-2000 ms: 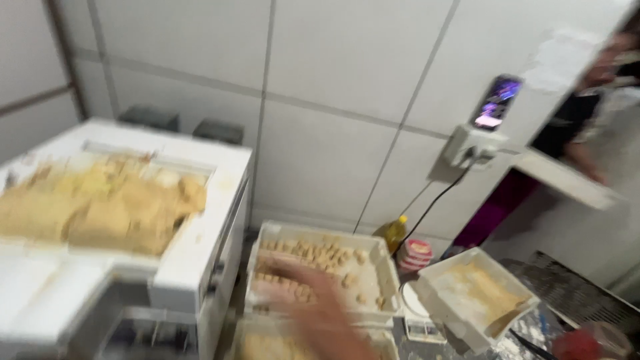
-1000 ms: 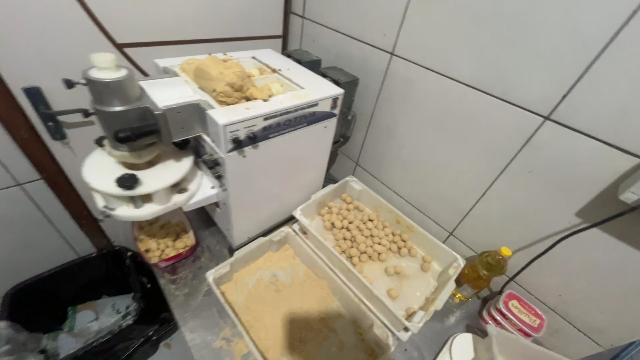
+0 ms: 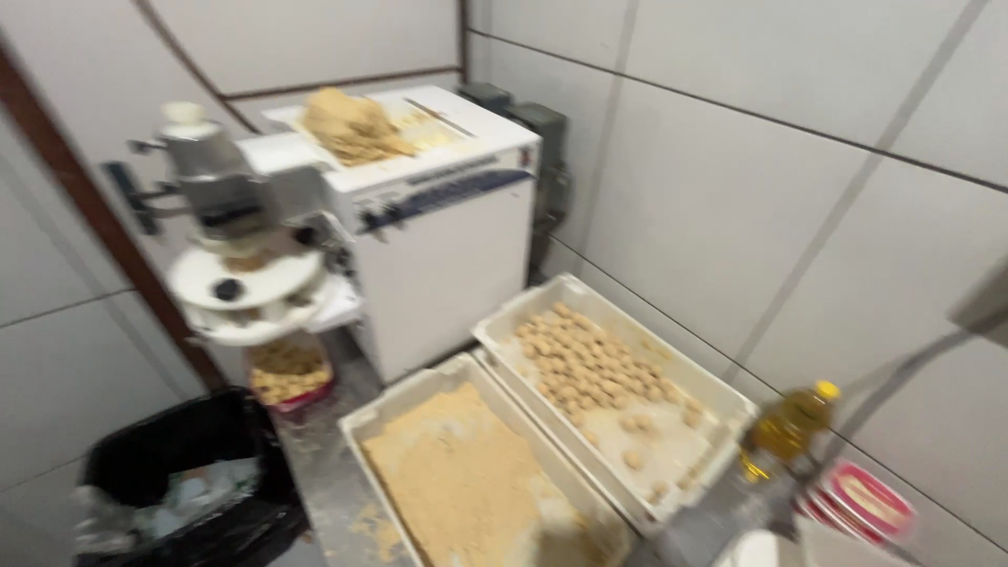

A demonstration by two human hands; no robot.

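Neither of my hands shows in the head view now. A white food-forming machine (image 3: 441, 252) stands on the counter, with a lump of dough (image 3: 346, 122) on its top. At its left are a metal forming head (image 3: 209, 173) and a round white disc unit (image 3: 248, 287). Under the disc, a tub (image 3: 291, 378) holds small dough pieces. A white tray of dough balls (image 3: 594, 370) lies right of the machine, its balls crowded toward the far end. Beside it, nearer me, another white tray holds tan crumbs or flour (image 3: 465, 472). The picture is slightly blurred.
A black-lined bin (image 3: 189, 480) stands at the lower left, by the counter's edge (image 3: 323, 449). An oil bottle with a yellow cap (image 3: 791, 425) and stacked red-and-white lids or tubs (image 3: 862, 504) are at the right. A dark cable (image 3: 898, 378) runs along the tiled wall.
A blurred hand over the trays two seconds ago is out of view now. The view has swung left toward the machine, and the phone and other person have left it.
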